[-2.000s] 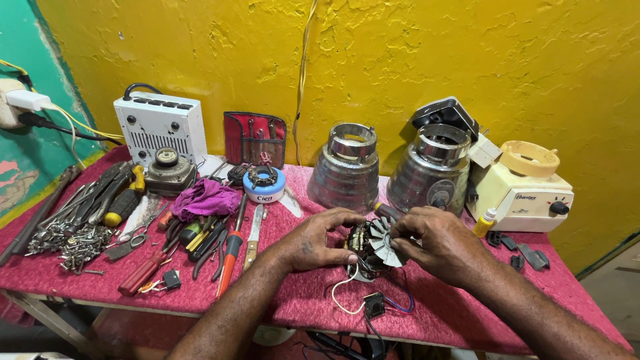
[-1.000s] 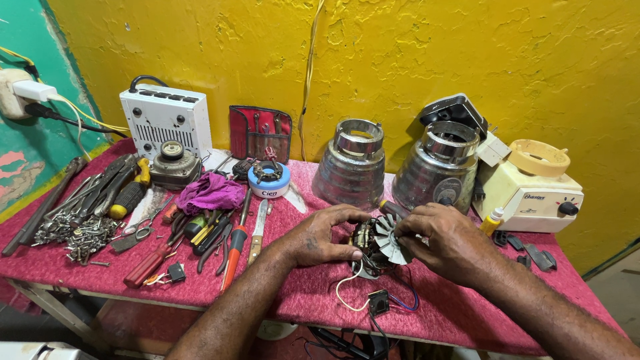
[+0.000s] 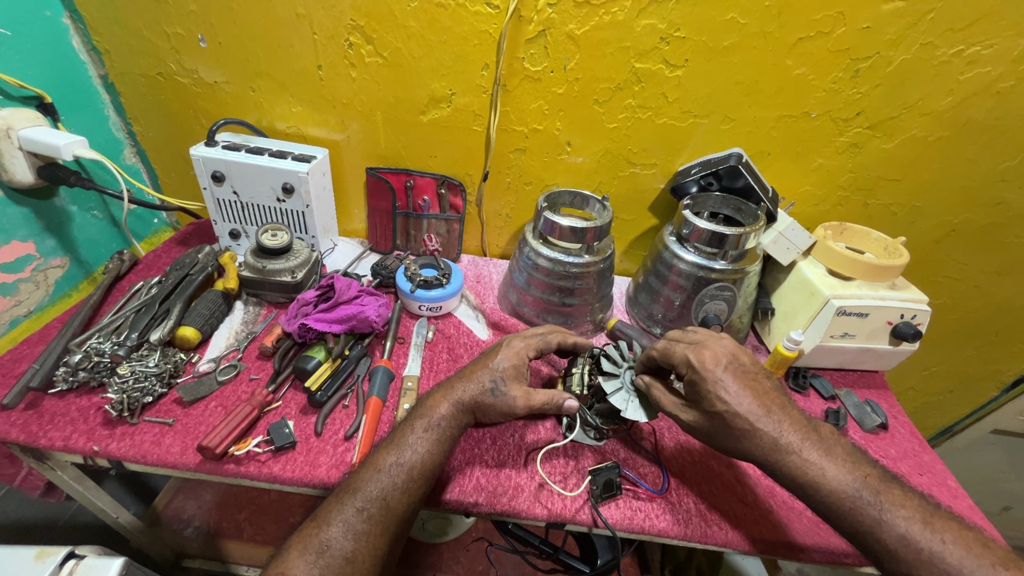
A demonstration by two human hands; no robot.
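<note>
A small electric motor [image 3: 582, 376] with copper windings stands on the red cloth, a grey fan wheel [image 3: 626, 382] on its right side. My left hand [image 3: 516, 376] grips the motor's left side, fingers on top and thumb low at the front. My right hand [image 3: 704, 384] has its fingertips at the hub side of the fan wheel; what lies between them is hidden. White, blue and red wires run from the motor to a black switch [image 3: 605, 482] near the table's front edge. A screwdriver handle [image 3: 629, 333] shows behind the fan wheel.
Two metal blender bases [image 3: 558, 276] [image 3: 694, 272] and a cream blender base [image 3: 856, 320] stand behind. Pliers, screwdrivers, a knife [image 3: 413, 364], a purple rag [image 3: 336, 308], a blue-and-white tin [image 3: 430, 294] and a pile of screws [image 3: 144, 376] lie left. Black plastic pieces [image 3: 862, 410] lie right.
</note>
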